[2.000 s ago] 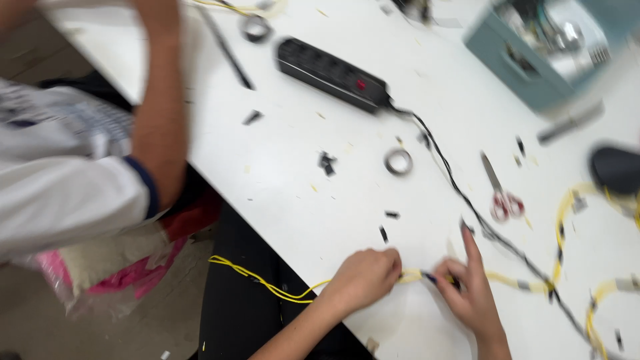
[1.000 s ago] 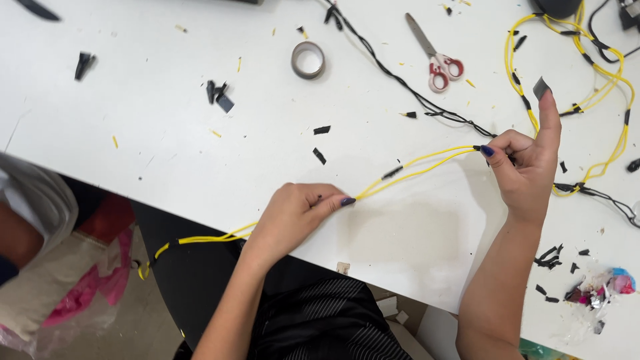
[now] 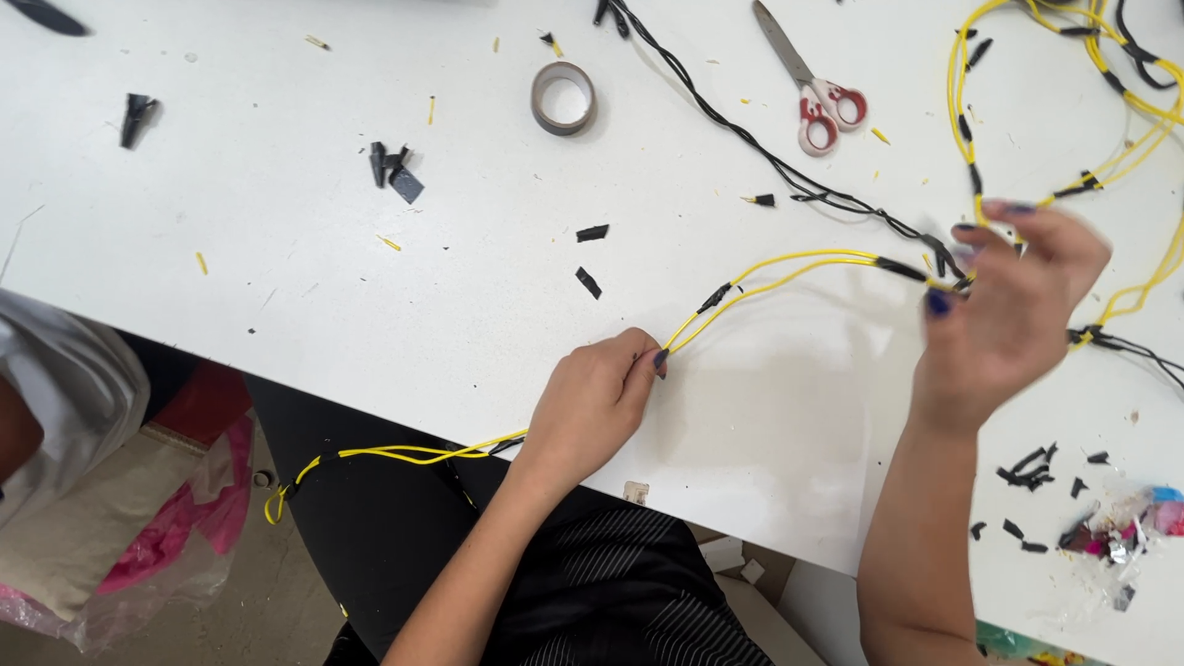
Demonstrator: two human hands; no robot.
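My left hand (image 3: 592,407) is closed on a pair of yellow wires (image 3: 805,261) joined at intervals with black tape. One end of the pair hangs past the table edge over my leg, ending in a small loop. My right hand (image 3: 1008,305) is raised at the right, fingers spread and slightly blurred, beside the taped part of the same wires; whether it grips them cannot be told. Near its fingertips, a twisted black cable (image 3: 768,153) meets the yellow wires. More yellow wire (image 3: 962,102) lies looped at the upper right.
On the white table (image 3: 370,342) lie scissors (image 3: 814,88), a roll of tape (image 3: 563,98), black tape scraps (image 3: 592,233) and wire bits. A crumpled plastic wrapper (image 3: 1124,536) is at the lower right. Another person's sleeve (image 3: 74,379) shows at the left edge.
The scrap of grey tape on my right index finger one second ago no longer shows. That hand's fingers have come down toward the wires. My left hand keeps its hold.
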